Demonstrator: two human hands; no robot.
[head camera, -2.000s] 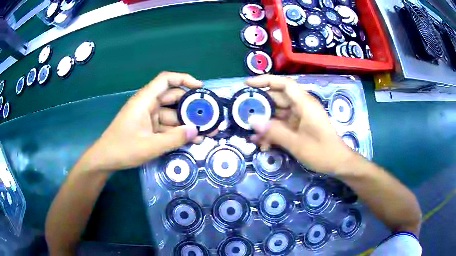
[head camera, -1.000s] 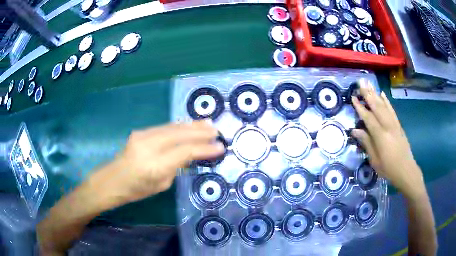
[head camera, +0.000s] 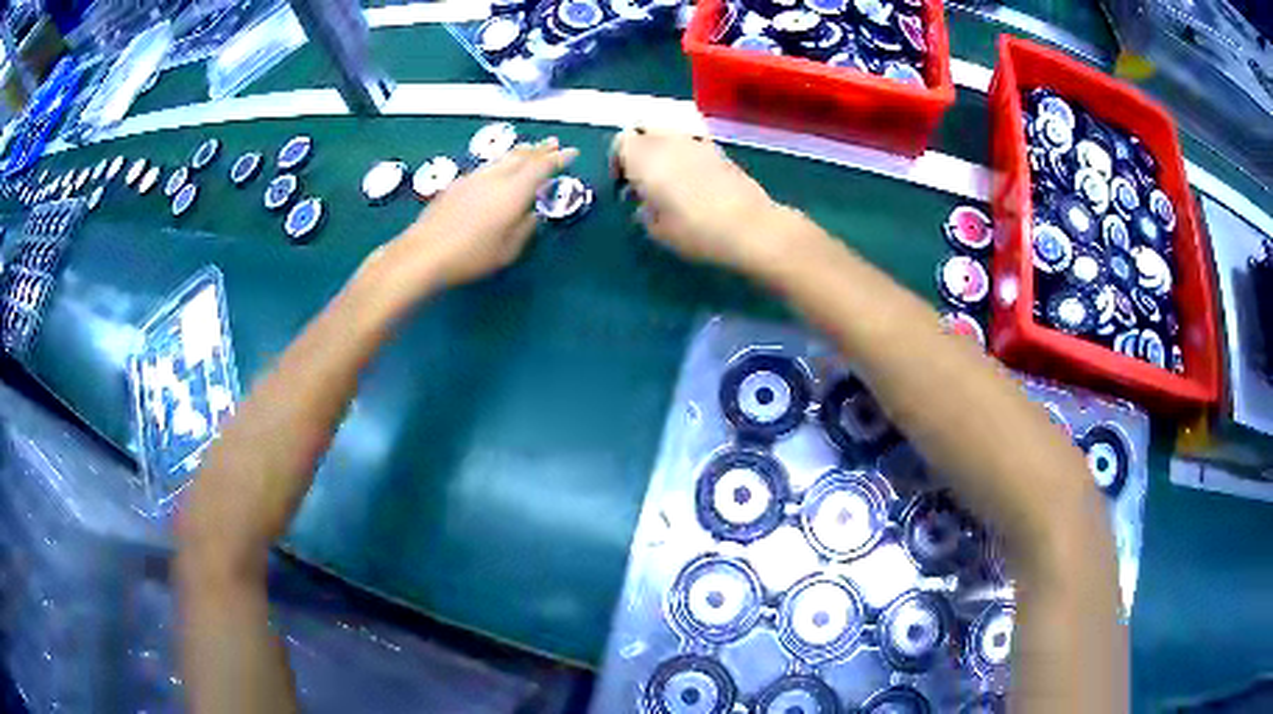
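My left hand (head camera: 482, 216) is over the green belt at upper centre. Its fingertips are at a speaker driver (head camera: 564, 200); whether they grip it cannot be told. My right hand (head camera: 694, 200) is just to the right, fingers curled, with a small dark edge at the fingertips; what it is cannot be told. The clear blister tray (head camera: 646, 558) lies at lower right with black-rimmed discs in its pockets. My right forearm hides part of it. Pale loose discs (head camera: 434, 176) lie left of my left hand.
The right red bin (head camera: 1026, 300) is heaped with discs; red-marked discs (head camera: 965, 279) stand in a column beside it. The far red bin (head camera: 824, 98) is beyond the pale rail (head camera: 461, 101). A small clear tray (head camera: 186, 377) lies at left. Blue-centred discs (head camera: 281, 191) lie at upper left.
Both hands have left the blister tray and moved to the discs on the belt. The view has shifted, so the tray now shows lower right. The tray's second row, bare-looking before, now shows dark-centred discs.
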